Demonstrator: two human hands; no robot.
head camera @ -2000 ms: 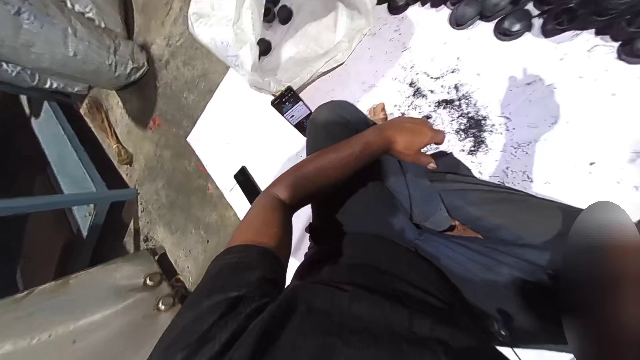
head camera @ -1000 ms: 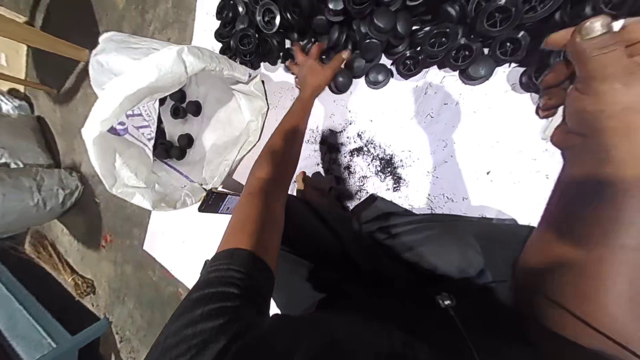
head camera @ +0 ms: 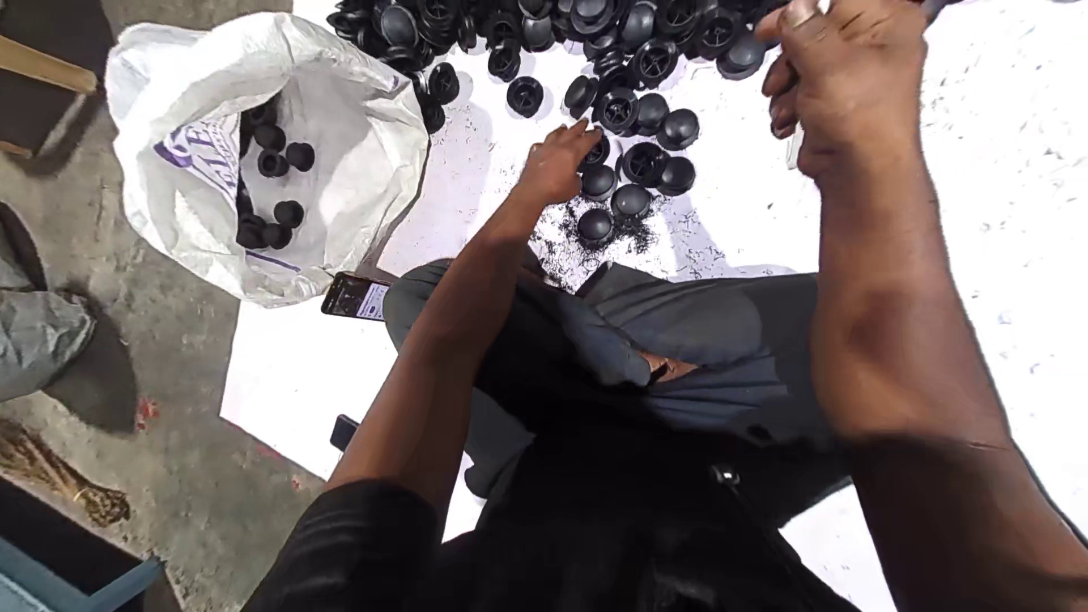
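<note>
My left hand (head camera: 561, 163) reaches onto the white sheet, its spread fingertips touching a round black plastic cap (head camera: 597, 150) with a spoked underside. Several more black caps (head camera: 631, 201) lie just right of it, some dome side up, over a patch of black shavings (head camera: 561, 246). Behind them is a large heap of such caps (head camera: 595, 17). My right hand (head camera: 850, 76) is raised at the upper right with curled fingers; a thin pale piece (head camera: 794, 146) shows below the fingers, and whether they grip it is unclear.
A white woven sack (head camera: 357, 153) with small black pieces (head camera: 270, 138) inside stands open at the left. A phone (head camera: 355, 297) lies by my knee, and another dark object (head camera: 342, 432) sits beside my left arm. A fibre bundle (head camera: 64, 476) and a metal frame (head camera: 81, 586) are at the lower left.
My left hand was at the heap's edge one second ago; it is now lower, with several caps drawn out over the shavings. My right hand has come into view since two seconds ago.
</note>
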